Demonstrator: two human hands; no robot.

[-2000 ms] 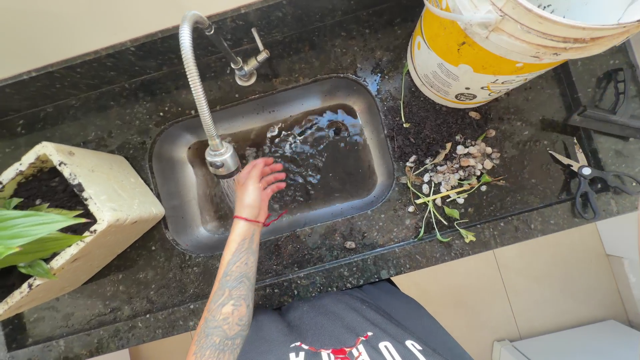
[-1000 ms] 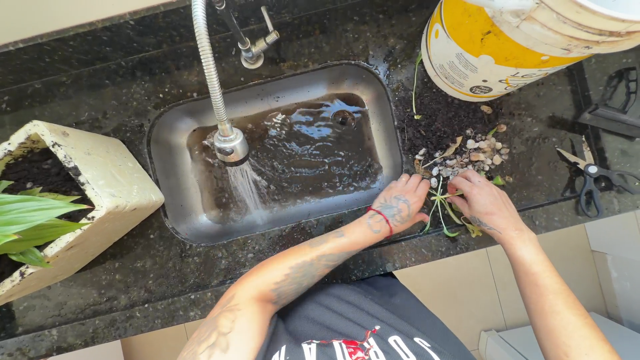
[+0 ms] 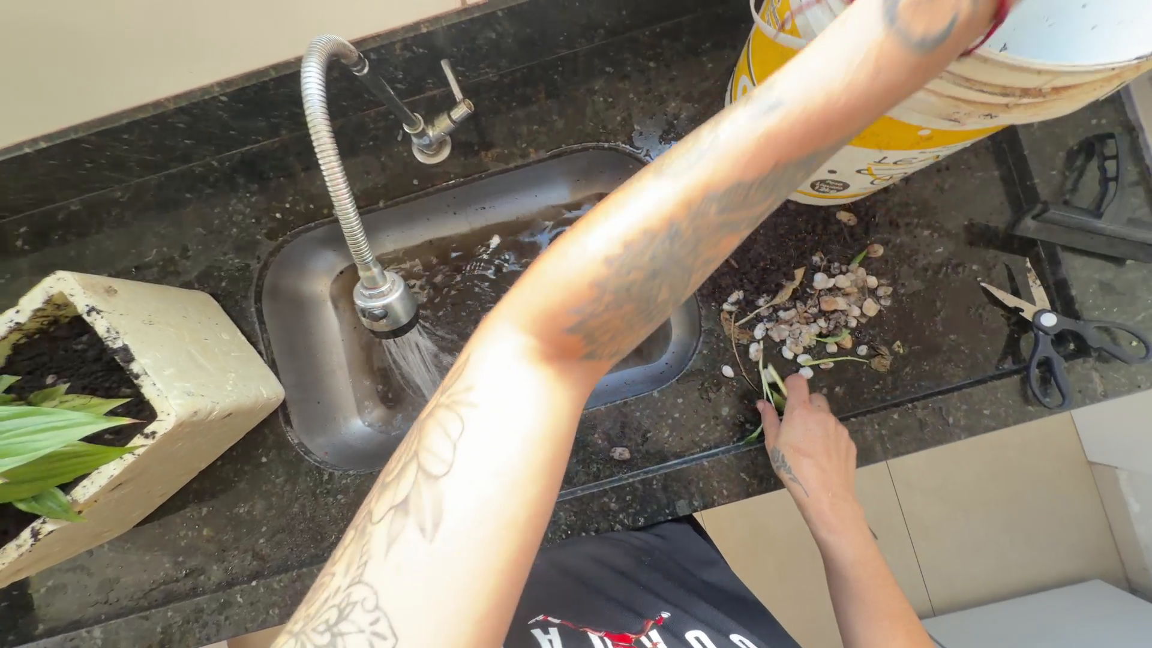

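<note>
My left arm reaches up and right across the sink to the white and yellow plastic bucket (image 3: 900, 135); the left hand is beyond the top edge of the view, only its wrist with a red cord showing. At the counter's front edge my right hand (image 3: 810, 441) pinches green plant stems (image 3: 771, 385) between thumb and fingers. Just above it lies a heap of small pebbles (image 3: 814, 310) with dry leaf bits and dark soil (image 3: 756, 261). Water sprays from the flexible faucet (image 3: 385, 304) into the steel sink (image 3: 310, 360), which holds murky water.
A pale square planter (image 3: 193, 360) with soil and green leaves (image 3: 54, 441) lies tilted at the left. Open kitchen scissors (image 3: 1046, 321) rest on the dark stone counter (image 3: 945, 297) at the right, below a black plastic object (image 3: 1089, 220).
My left hand has moved from the stems up and right, past the bucket's rim and out of view. The right hand has stayed at the stems. The faucet is spraying, as one second ago.
</note>
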